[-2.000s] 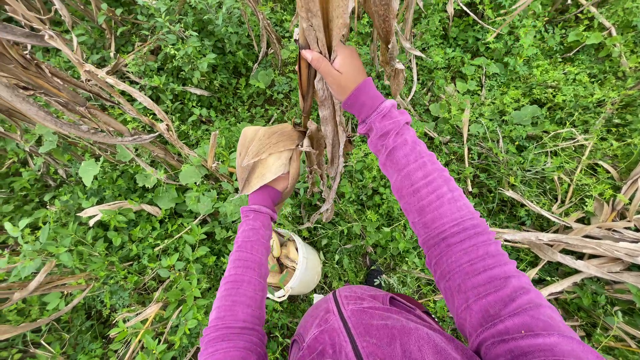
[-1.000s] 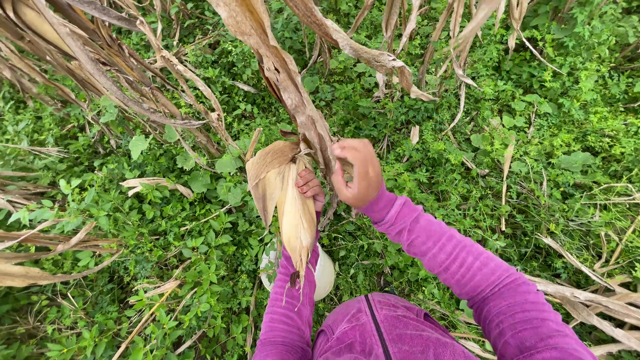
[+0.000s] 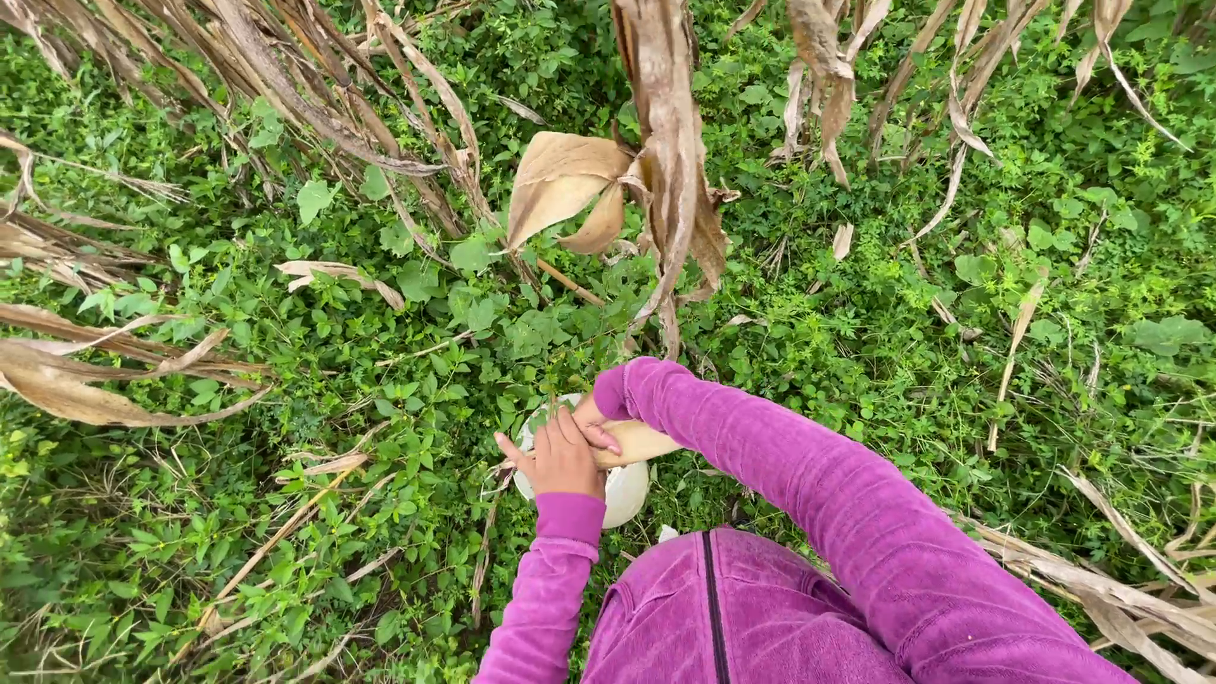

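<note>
Both of my hands meet on an ear of corn in pale dry husk (image 3: pixel 638 444), just above a white bucket (image 3: pixel 627 494). My left hand (image 3: pixel 562 458) lies over the ear's left end, fingers spread across it. My right hand (image 3: pixel 597 425) grips the ear from above, beside the left fingers. The ear's right end points toward my right sleeve, which partly covers it. The bucket's contents are mostly hidden under my hands. Above them, opened dry husk leaves (image 3: pixel 567 188) hang from a dried corn stalk (image 3: pixel 670 142).
Dry corn stalks (image 3: pixel 313 104) lean at the upper left, and withered leaves (image 3: pixel 826 85) hang at the upper right. More dry leaves (image 3: pixel 114 380) reach in from the left. Fallen stalks (image 3: pixel 1102 589) lie at the lower right. Low green weeds (image 3: pixel 855 332) cover the ground.
Both hands have moved down from the stalk to above the bucket. The ear, beside the stalk one second ago, is now away from it. The opened husk leaves remain on the stalk.
</note>
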